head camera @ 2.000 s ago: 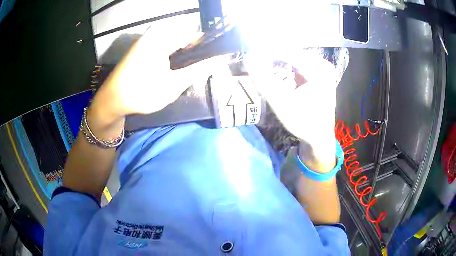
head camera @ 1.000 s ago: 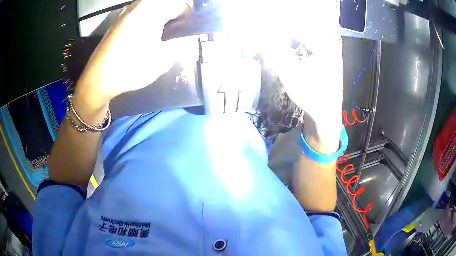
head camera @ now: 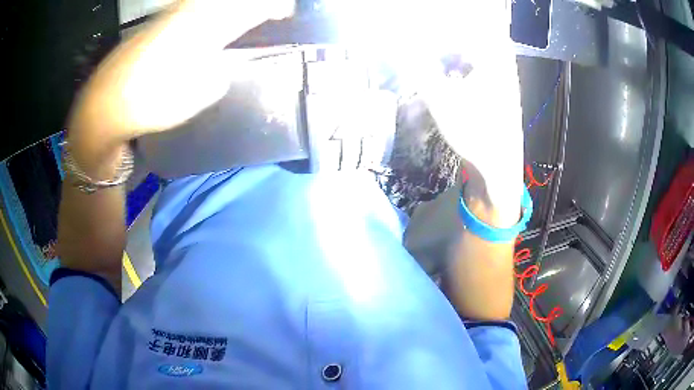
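Observation:
The grey-black bench machine (head camera: 228,114) stands in front of my body, with a pale arrow plate (head camera: 351,137) whose arrow is faded to lines. My left hand (head camera: 179,72), with a silvery bracelet, reaches over the machine's left side. Its fingers are washed out at the top edge; a dark shape shows beside them, and I cannot tell if it is held. My right hand (head camera: 475,107), with a blue wristband, is right of the plate. Glare hides its fingers and anything in them. A crinkled clear bag (head camera: 424,156) with dark bits hangs between the plate and my right wrist.
A dark rounded rectangle (head camera: 531,23) lies on the bench at the upper right. A red coiled hose (head camera: 536,293) hangs by metal frame bars on the right. A blue-rimmed basket (head camera: 23,221) with dark contents is at the left. A red mesh object (head camera: 673,228) is at the far right.
My left hand has moved left and slightly up, uncovering more of the machine's left side. My right hand stays near the same place. The view has shifted slightly, and the arrow has faded in the glare.

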